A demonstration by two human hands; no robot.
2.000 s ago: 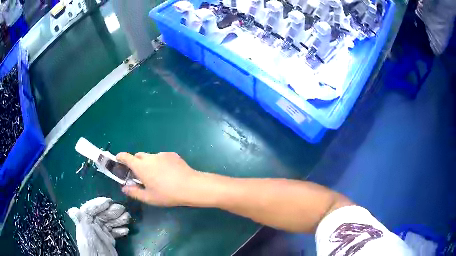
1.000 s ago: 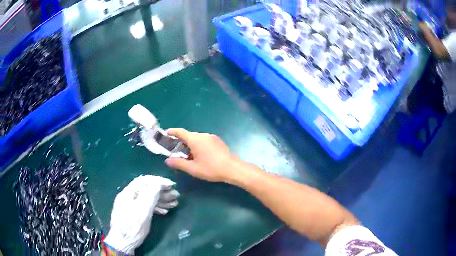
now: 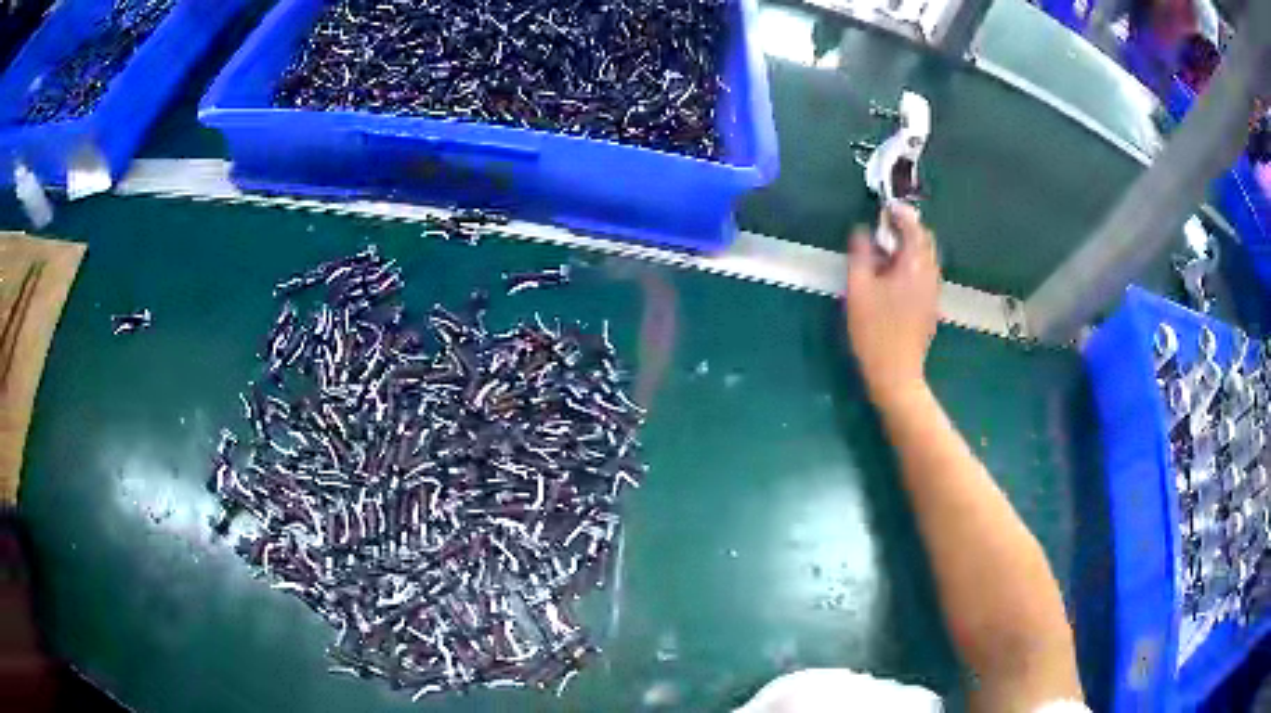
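Observation:
My bare right hand (image 3: 896,293) reaches over the pale rail and holds a white curved unit (image 3: 907,137) by its lower end, above the green surface beyond. The unit's rounded white end points up, with thin dark pieces sticking out at its left side. My left hand, in a white knitted glove (image 3: 845,692), shows only as a white patch cut off by the bottom edge; its fingers are not visible. A wide pile of small black-and-silver parts (image 3: 432,481) lies on the green bench.
A blue bin (image 3: 488,174) of dark small parts stands beyond the rail (image 3: 795,262), with another blue bin (image 3: 119,132) at upper left. A blue tray (image 3: 1122,488) of white units is at right. Brown cardboard (image 3: 31,334) lies at left. A grey post crosses upper right.
The view has turned left, bringing the parts pile and bin to the middle. My right hand has carried the unit away from me, over the rail. My gloved left hand has mostly left the picture.

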